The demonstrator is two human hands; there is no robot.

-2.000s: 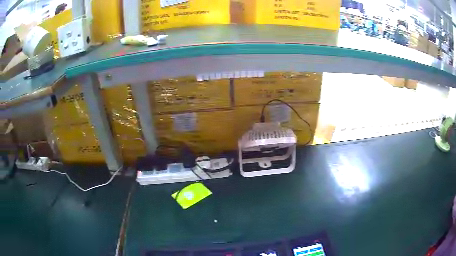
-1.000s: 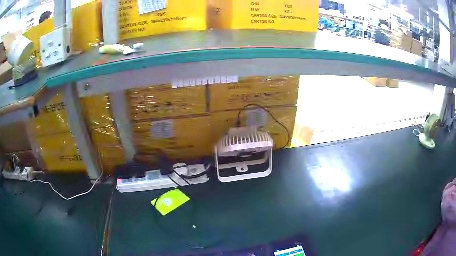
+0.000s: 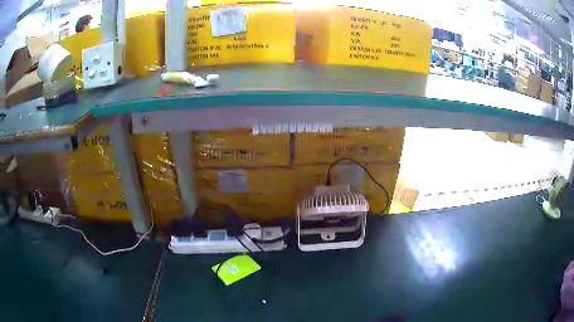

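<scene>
Neither of my hands is in the picture. Nearest in front of me on the dark-green bench lies a bright yellow-green card, flat, with a thin black line across its left part. Just behind it is a long white power strip with plugs and black cables. To its right stands a white ribbed unit with a finned top and an open frame; a black cable rises from its top. No lit-screen device shows.
A green-edged shelf crosses above the bench, bearing yellow cartons, a white socket box and a white round item. A small green fan stands far right. A pink sleeve shows at the right edge.
The view has tilted up and shifted, so shelf and bench items sit lower in the picture. The lit screens at the bottom edge have left view. Less of the person at the right edge shows.
</scene>
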